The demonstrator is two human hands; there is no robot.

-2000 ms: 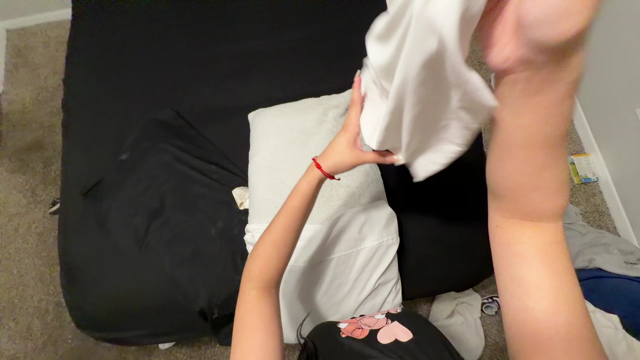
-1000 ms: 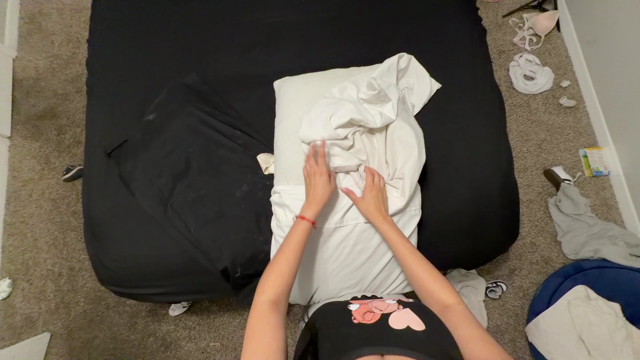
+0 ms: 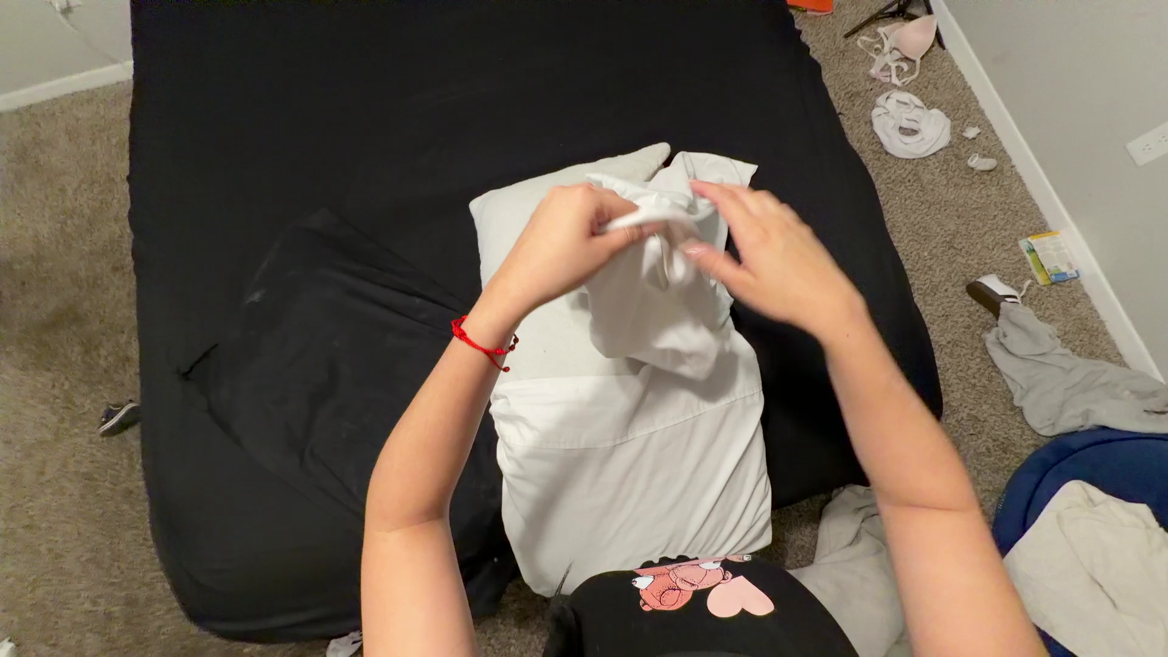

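Observation:
My left hand point(image 3: 579, 239), with a red cord bracelet at its wrist, pinches the upper edge of a white cloth point(image 3: 652, 310), which looks like a pillowcase and hangs bunched. My right hand point(image 3: 766, 251) is at the right side of the same cloth, fingers spread and slightly blurred; whether it grips the cloth is unclear. Beneath lies a white pillow point(image 3: 529, 219), its near part inside a white pillowcase point(image 3: 630, 484). The pillow rests on a bed with a black fitted sheet point(image 3: 383, 100). A loose black cloth point(image 3: 338, 338) lies to its left.
On the carpet point(image 3: 55, 274) at the right are a pink bra point(image 3: 912, 41), a white garment point(image 3: 911, 125), a shoe point(image 3: 990, 294), grey clothing point(image 3: 1068, 374) and a blue round item point(image 3: 1049, 470) with pale cloth on it. A dark shoe point(image 3: 119, 418) is at the left.
One second ago both hands rested on the white cloth spread over the pillow; now the cloth is lifted and bunched between them. Two seconds ago it was held up higher, at the right.

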